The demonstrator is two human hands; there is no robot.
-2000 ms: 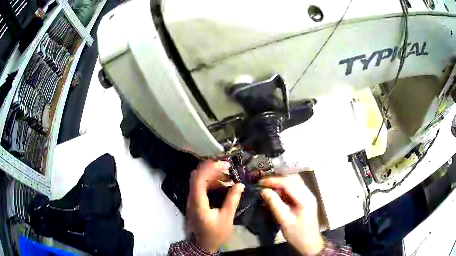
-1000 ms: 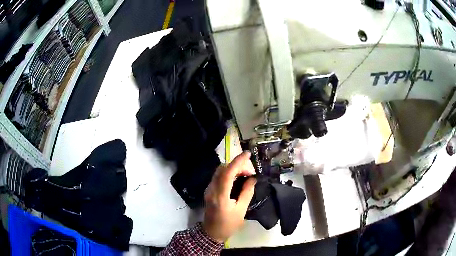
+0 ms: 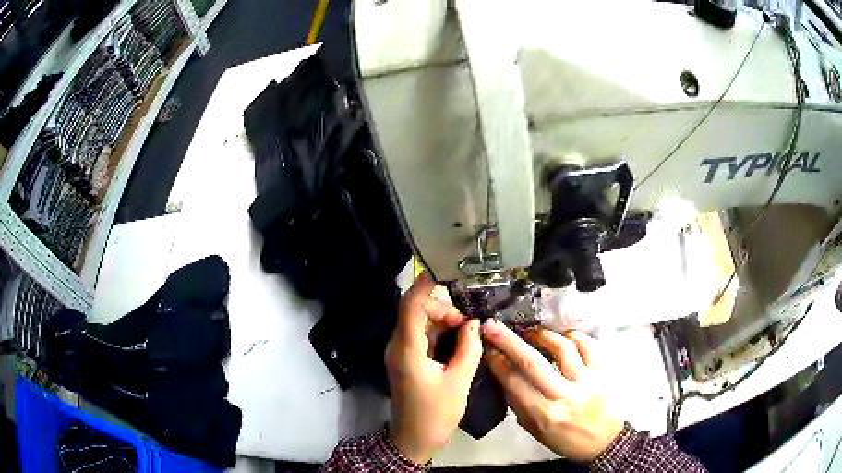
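A black garment piece (image 3: 484,406) lies under and between my hands, just in front of the needle area (image 3: 489,294) of the sewing machine (image 3: 443,148). My left hand (image 3: 429,365) pinches the cloth between thumb and fingers at the left of the needle area. My right hand (image 3: 552,388) has its fingertips on the cloth close beside the left fingertips. The edge under the fingertips is mostly hidden.
A large pile of black pieces (image 3: 323,203) lies behind and left of the machine head. Another black pile (image 3: 185,351) lies on the left table section beside a blue bin (image 3: 92,430). A whitish plastic cover (image 3: 637,277) is right of the needle. Shelves of stacked cloth (image 3: 102,111) stand far left.
My right hand, out of view a second ago, is back on the cloth beside my left hand. The view first swung to show more of the left pile, then shifted slightly.
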